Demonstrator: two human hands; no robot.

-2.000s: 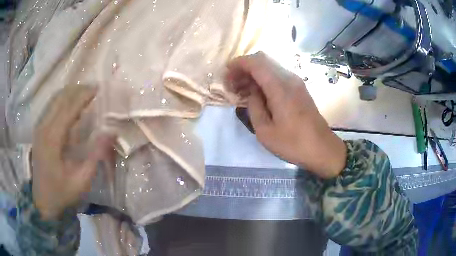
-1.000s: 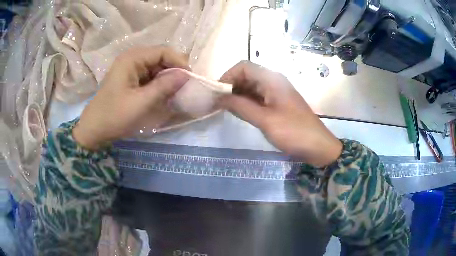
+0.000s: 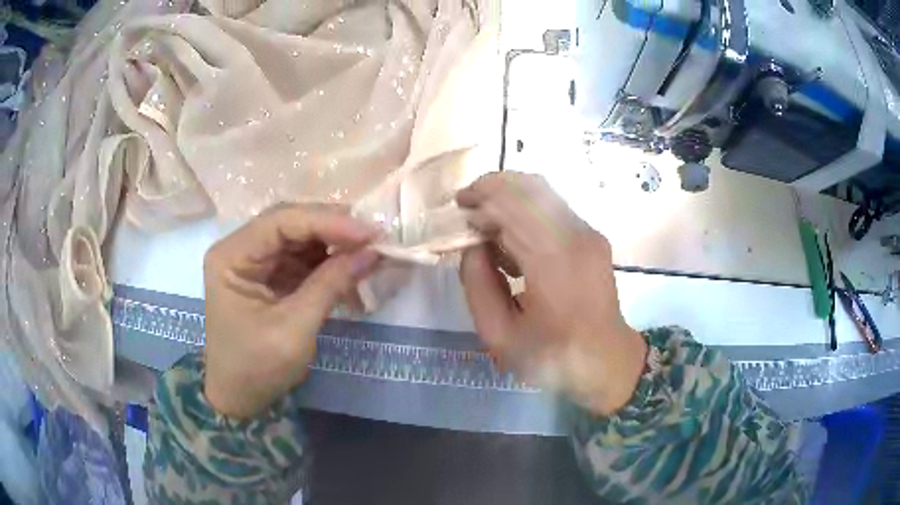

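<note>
The sheer, sparkly beige-pink garment (image 3: 286,108) is heaped at the upper left and runs down to my hands. My left hand (image 3: 286,296) pinches its narrow bound edge (image 3: 419,254) between thumb and fingers. My right hand (image 3: 553,286) holds the same edge a short way to the right, with fingers curled over it. The stretch of binding between the hands is pale and slightly blurred. My fingertips hide part of the cloth, and I cannot tell whether my right hand holds anything else.
The white and blue sewing machine (image 3: 691,69) stands at the upper right. A green-handled tool (image 3: 815,254), dark tweezers (image 3: 831,296) and snips (image 3: 861,314) lie right of it, near black loop handles (image 3: 864,215). A ruler tape (image 3: 414,363) runs along the table front. A blue basket (image 3: 854,449) shows lower right.
My hands have moved lower, with the bound edge still between them. The left hand was lifting away from the cloth two seconds ago and has since gripped it. The garment lies more spread at upper left.
</note>
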